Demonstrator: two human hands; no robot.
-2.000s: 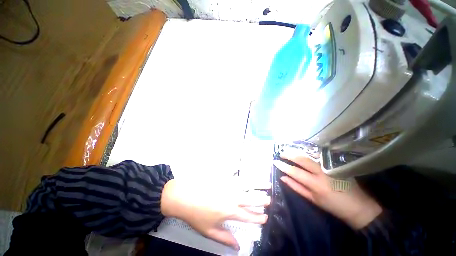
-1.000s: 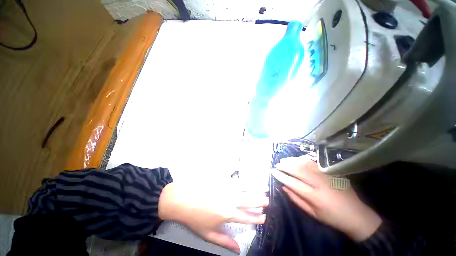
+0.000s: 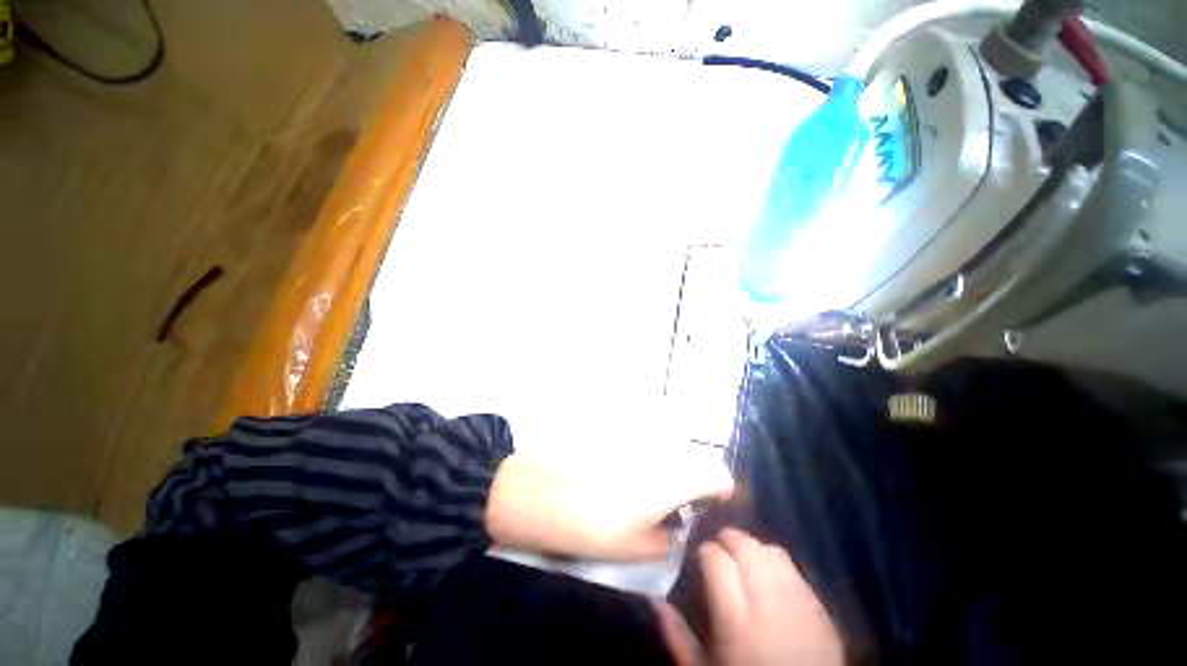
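Note:
A dark, glossy garment [image 3: 833, 481] lies under and in front of the sewing machine head [image 3: 950, 156] and spreads to the lower right. Its left edge runs down from the needle area, which is lost in glare. My left hand [image 3: 612, 510], in a striped sleeve, reaches in from the left with its fingers bent at the garment's edge, pinching it. My right hand [image 3: 762, 601] is at the bottom centre, blurred, with its fingers curled on the garment's edge just below my left hand. Its grip is not clear.
The white table top [image 3: 560, 208] extends left of the machine. An orange taped edge [image 3: 352, 221] borders a cardboard sheet [image 3: 117, 234] with a dark strip [image 3: 190, 303] on it. A white brick wall [image 3: 625, 24] is at the back.
My right hand has moved from beside the needle down towards me. My left hand has gone from flat and spread to bent at the garment's edge. The view has shifted, showing more garment.

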